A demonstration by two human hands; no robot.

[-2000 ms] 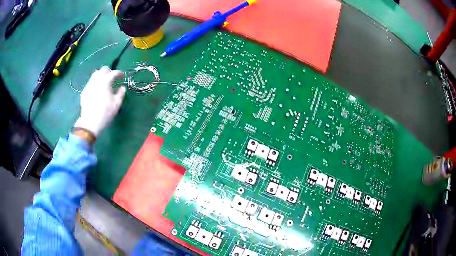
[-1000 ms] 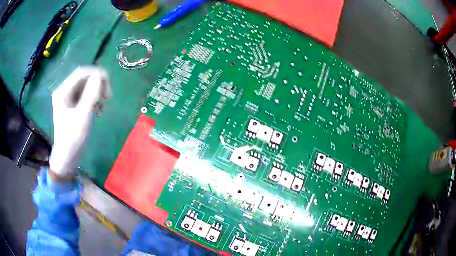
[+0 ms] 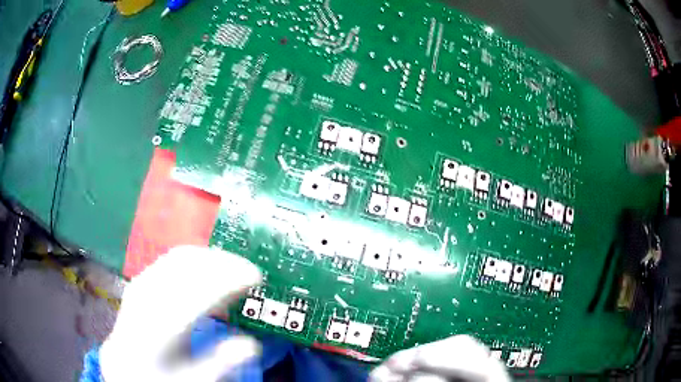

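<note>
The large green circuit board (image 3: 388,112) lies in front of me with its notched left edge over a red pad (image 3: 166,216). Rows of black-and-white component outlines with round holes show on it. A bright glare crosses its middle. My left hand (image 3: 175,313), in a white glove, is blurred at the board's lower left edge, thumb and fingers apart, with nothing visible in it. My right hand (image 3: 444,362), also white-gloved, is at the board's lower edge, cut off by the picture's bottom; its fingertips and anything in them are hidden.
On the green mat (image 3: 45,164) at the left lie a silvery solder coil (image 3: 137,60), a yellow and black tool (image 3: 28,69) and a thin dark cord. A blue tip (image 3: 172,6) and a yellow base (image 3: 134,5) show at the top. A whitish bottle (image 3: 646,155) stands at the right.
My left hand has left the mat near the solder coil and come down to the board's lower left edge. My right hand has come into view at the bottom. The view has shifted.
</note>
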